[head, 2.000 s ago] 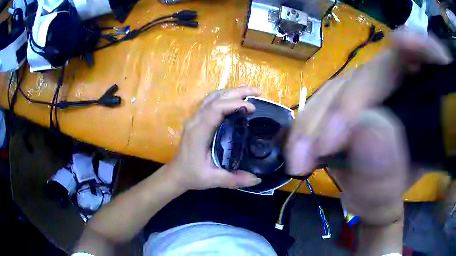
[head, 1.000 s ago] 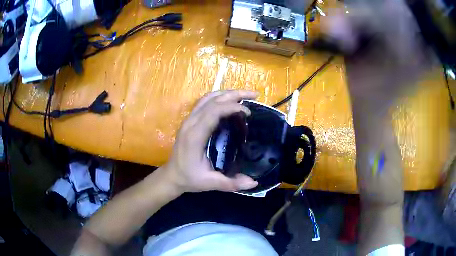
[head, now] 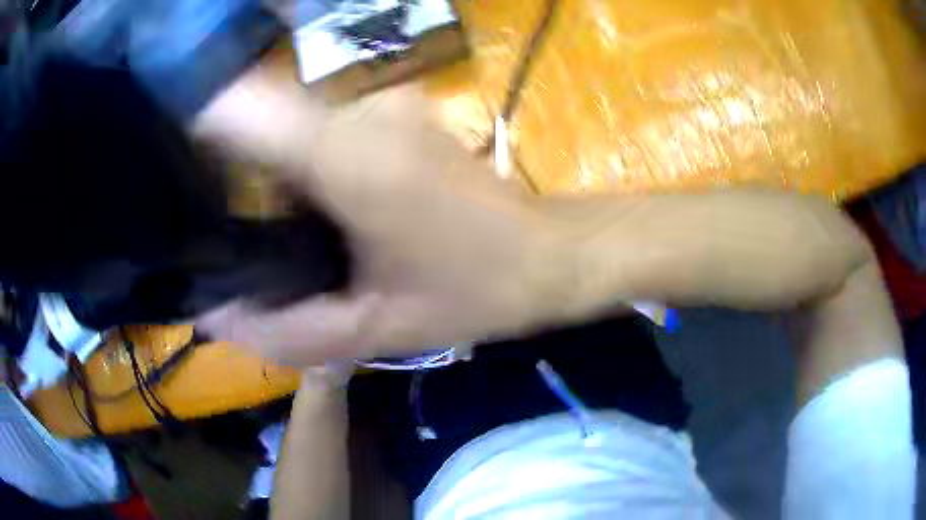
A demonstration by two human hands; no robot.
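My right hand (head: 406, 234), blurred and close to the camera, is closed around a thick black electric screwdriver (head: 132, 213) that fills the left of the view. My left forearm (head: 311, 447) comes up from the bottom edge; my left hand is hidden behind my right hand. Only a white rim (head: 411, 361) of the camera housing shows below my right hand. Thin connector leads (head: 564, 391) hang below it over my lap.
The screw feeder (head: 381, 41) stands on the orange bench (head: 711, 91) at the upper left. A black cable and a white antenna (head: 502, 145) lie near the top middle. White-and-black units (head: 56, 335) and dark cables are at the left edge.
My right hand has swept left across the view with the black screwdriver and now covers the housing and my left hand. The view has shifted, moving the feeder toward the upper left.
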